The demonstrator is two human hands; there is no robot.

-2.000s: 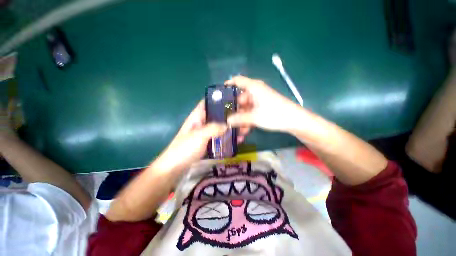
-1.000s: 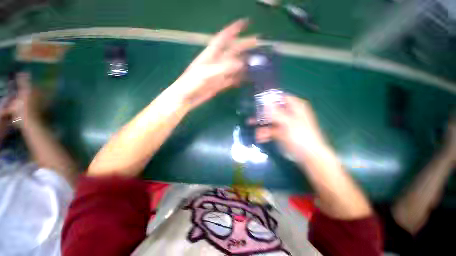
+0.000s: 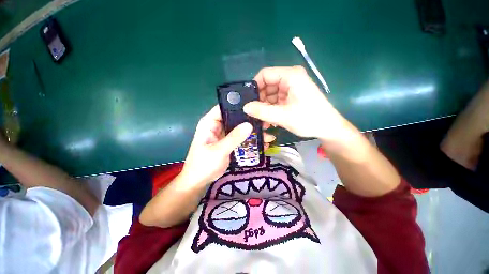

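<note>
A black phone body (image 3: 241,115) is held upright above the table's near edge, with a silvery round disc near its far end and a patterned white and bluish area near me. My left hand (image 3: 213,145) grips its left side, thumb across its middle. My right hand (image 3: 292,101) is at its upper right side, thumb on the housing and fingers bent behind the edge. Any small part between the right fingertips is hidden. A clear sheet (image 3: 244,61) lies flat just beyond the phone.
A thin whitish tool (image 3: 312,65) lies right of the sheet. Another phone (image 3: 54,40) lies at far left, a thin dark item (image 3: 39,77) near it. A dark slab (image 3: 430,16) is at far right. Coworkers' arms (image 3: 472,131) are at both sides.
One second ago my left hand was reaching away, apart from the phone, and my right hand held it farther out. Now the phone is close to me and both hands are on it.
</note>
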